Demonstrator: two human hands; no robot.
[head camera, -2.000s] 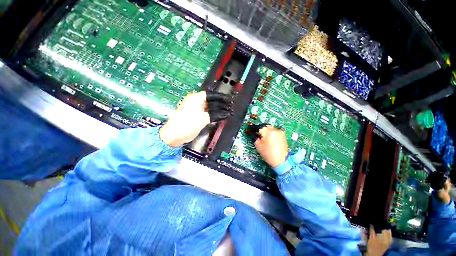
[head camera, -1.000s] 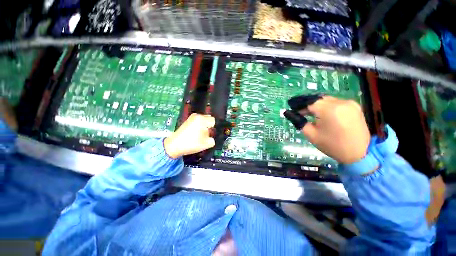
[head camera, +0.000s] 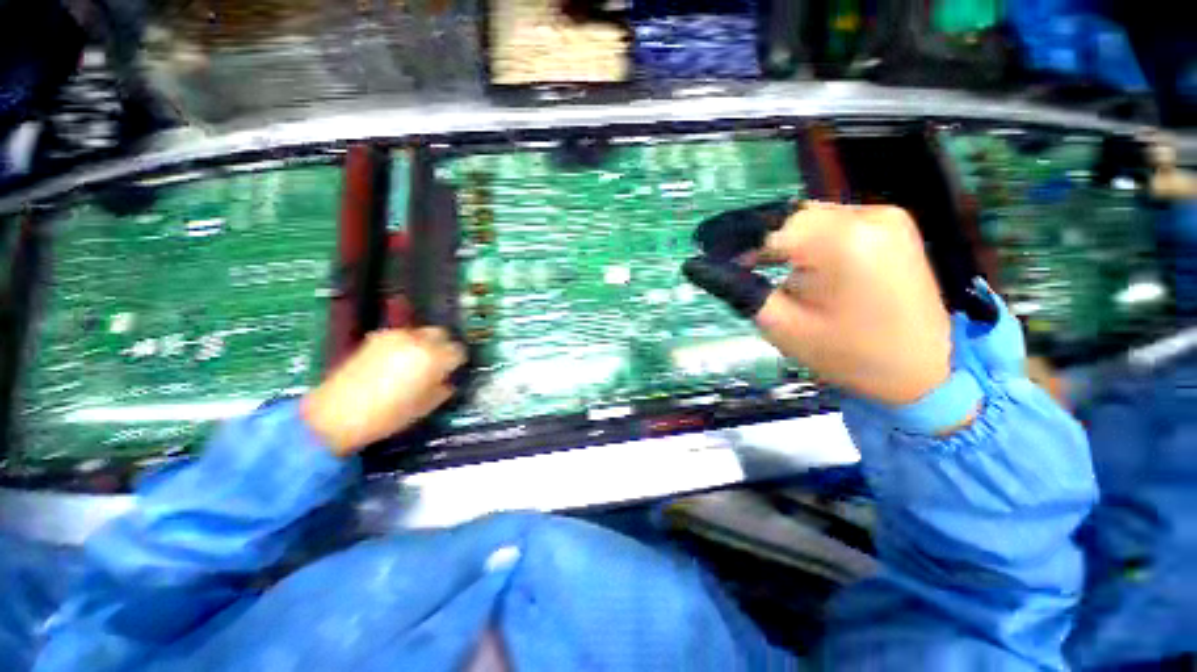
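A green printed circuit board lies in a black board carrier in front of me, blurred. Orange-brown components stand in a column at its left. My left hand is curled at the carrier's lower left corner; its fingertips are hidden. My right hand is above the board's right part, its black-cotted thumb and forefinger curved towards each other. Whether anything is between their tips cannot be told.
Another green board lies to the left and a third to the right, where another person's hand shows. Behind the metal conveyor rail are cream small parts, blue-violet small parts and clear stacked trays.
The view has turned and shifted right, so the boards and bins appear further left. My right hand stays raised over the board's right side. My left hand remains by its left edge.
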